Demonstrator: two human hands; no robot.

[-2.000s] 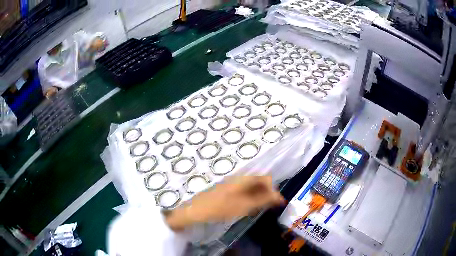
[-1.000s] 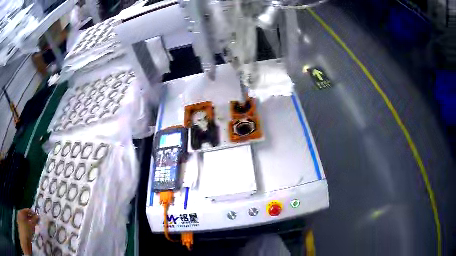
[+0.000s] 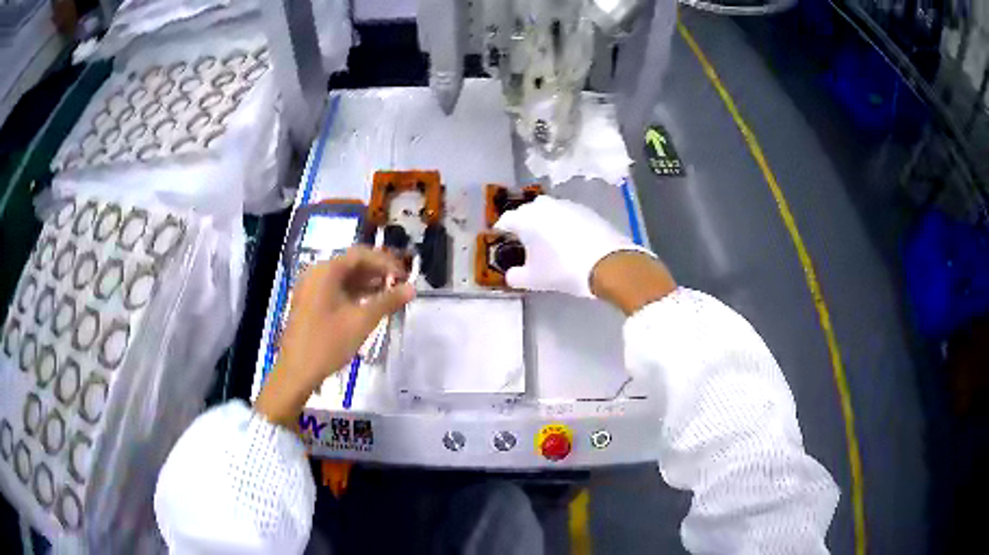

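Note:
My left hand (image 3: 345,306), bare, is over the left side of the machine bed, thumb and fingers bent together beside the black clamp blocks (image 3: 435,256). A small pale bit shows at its fingertips; I cannot tell whether it is a ring part. The left orange fixture (image 3: 408,184) lies just behind. My right hand (image 3: 555,247), in a white glove, reaches from the right with its fingertips at the right orange fixture (image 3: 490,274), around its round dark opening. The fingers partly cover this fixture, and whether they grip a ring is hidden.
Ring trays (image 3: 119,325) stand at the left. The teach pendant (image 3: 325,236) is partly behind my left hand. The white cover plate (image 3: 463,345) lies before the fixtures. The red emergency stop (image 3: 554,441) is on the front panel. The machine head (image 3: 548,87) hangs behind the fixtures.
The view has turned from the trays to the machine. My left hand has come from the tray to the left clamp blocks. My gloved right hand has come into view at the right fixture.

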